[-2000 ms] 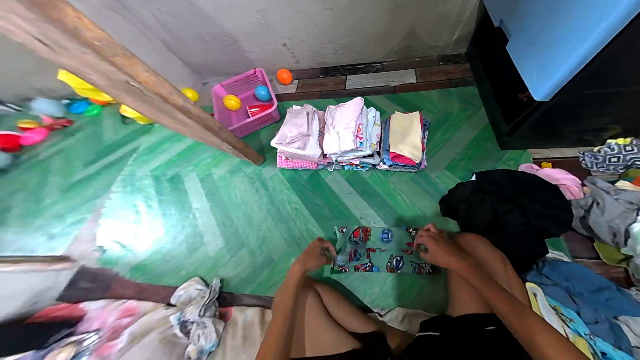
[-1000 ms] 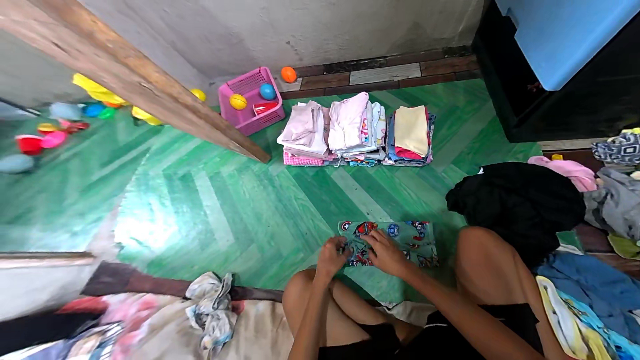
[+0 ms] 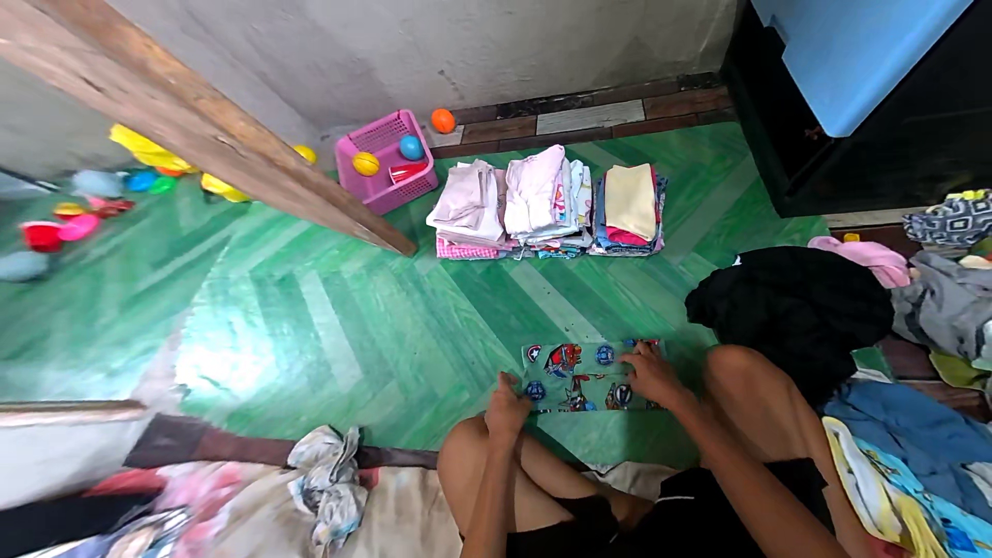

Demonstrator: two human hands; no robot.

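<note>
A green printed cloth garment (image 3: 593,378), folded into a flat rectangle, lies on the green floor in front of my crossed legs. My left hand (image 3: 508,403) is at its lower left edge, fingers bent; whether they grip the edge is too small to tell. My right hand (image 3: 649,372) rests over its right end with fingers spread on the cloth. Beyond it stand three stacks of folded clothes: one topped with pale pink cloth (image 3: 467,203), one topped with a light pink garment (image 3: 536,190), and one topped with a cream cloth (image 3: 630,201).
A pink plastic basket (image 3: 384,194) with balls stands by a wooden post (image 3: 209,124). Black clothing (image 3: 794,310) and a blue garment (image 3: 907,434) lie at the right. A crumpled cloth (image 3: 329,480) lies at lower left, and toys (image 3: 58,232) lie far left.
My right hand has moved from the left part of the printed cloth to its right end. My left hand has shifted to the cloth's left edge.
</note>
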